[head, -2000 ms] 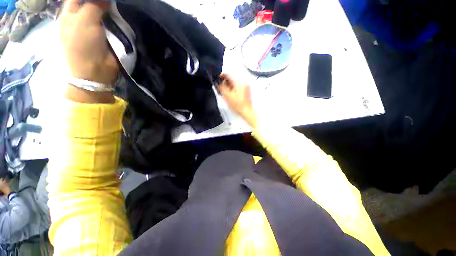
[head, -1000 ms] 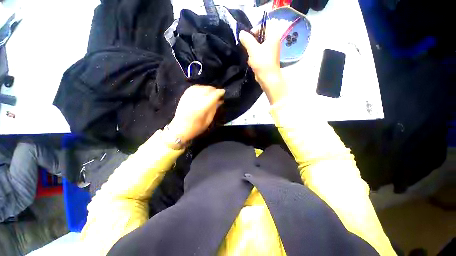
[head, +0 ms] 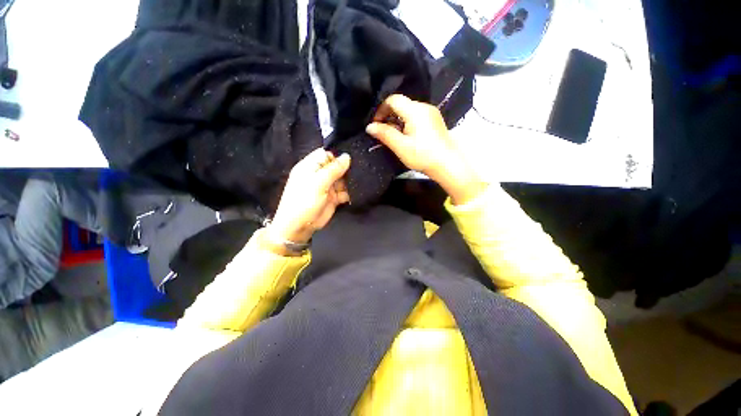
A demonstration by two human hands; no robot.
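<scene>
A black coat with light flecks (head: 203, 106) lies heaped over the table's front edge towards my lap, with a white strip (head: 317, 85) running down it. My left hand (head: 315, 191) pinches the coat's edge between thumb and fingers. My right hand (head: 418, 140) is just right of it, over the black cloth, thumb and forefinger brought together. A short thin glint shows just below the right fingertips; I cannot tell whether it is a needle or thread. What the right fingers hold is too small to tell.
A pale blue-white dish (head: 532, 41) with several dark discs and a pink-red stripe stands at the back right. A black phone (head: 577, 96) lies on the white table (head: 626, 154). A blue bin (head: 126, 276) is at the lower left, with a person's grey-clad legs (head: 36, 219) beyond.
The coat has been turned and drawn nearer. My right hand has moved from beside the dish down to the cloth, close to my left hand. The dish and phone appear higher and further right.
</scene>
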